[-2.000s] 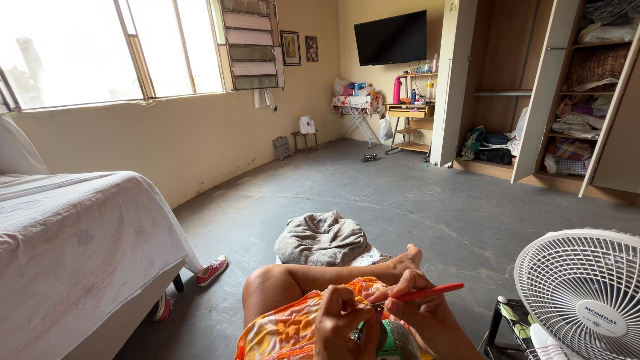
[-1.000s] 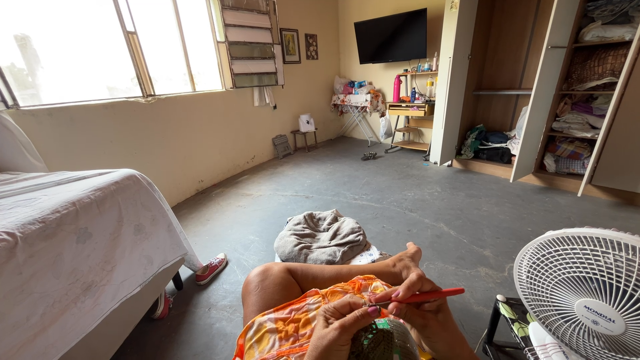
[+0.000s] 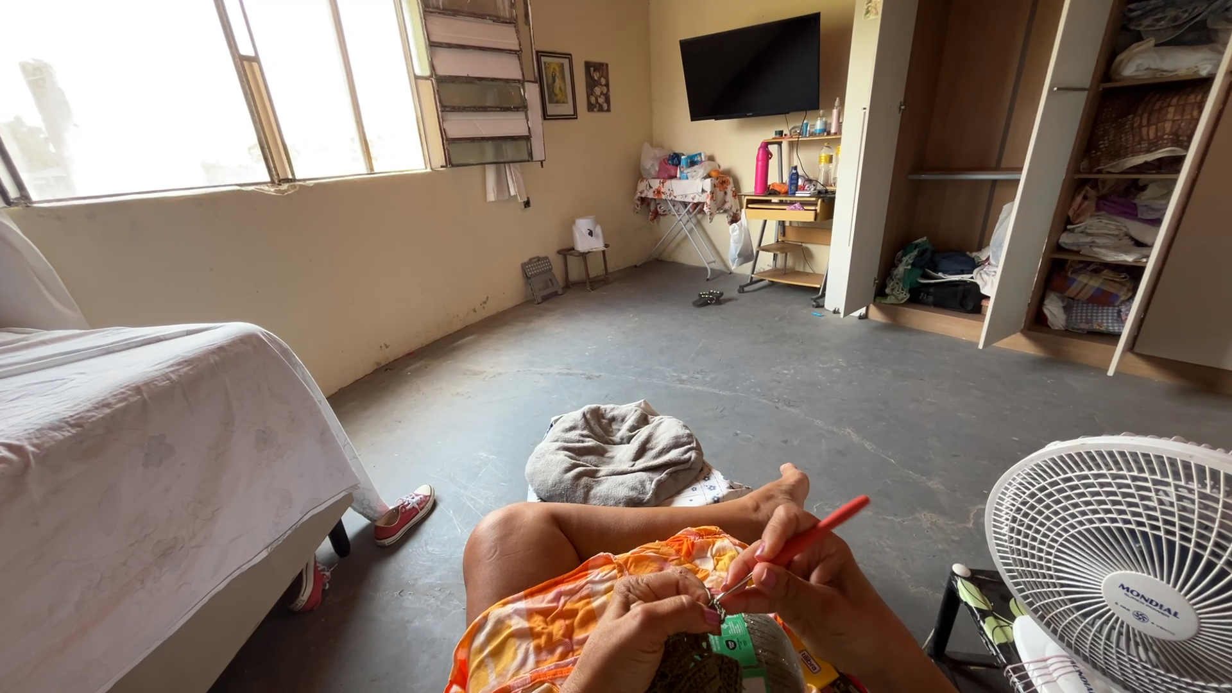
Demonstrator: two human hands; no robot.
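My right hand (image 3: 799, 577) holds a crochet hook with a red handle (image 3: 823, 529), its metal tip down at the work between my hands. My left hand (image 3: 654, 616) pinches a dark green crochet piece (image 3: 698, 664) close to that tip. A ball of yarn with a green label (image 3: 760, 650) lies in my lap, just beneath my right hand, partly hidden. Orange and white patterned cloth (image 3: 539, 626) covers my lap. Something yellow (image 3: 816, 669) shows beside the yarn.
A grey folded cloth (image 3: 616, 457) lies on the floor beyond my bent leg. To the right stands a white fan (image 3: 1136, 558). At left is a bed with a white sheet (image 3: 164, 433), with red sneakers (image 3: 404, 515) by it. Open wardrobe doors (image 3: 1035, 173) stand farther back.
My hands have shifted slightly at the work, and the red hook handle now tilts up more steeply than one second ago.
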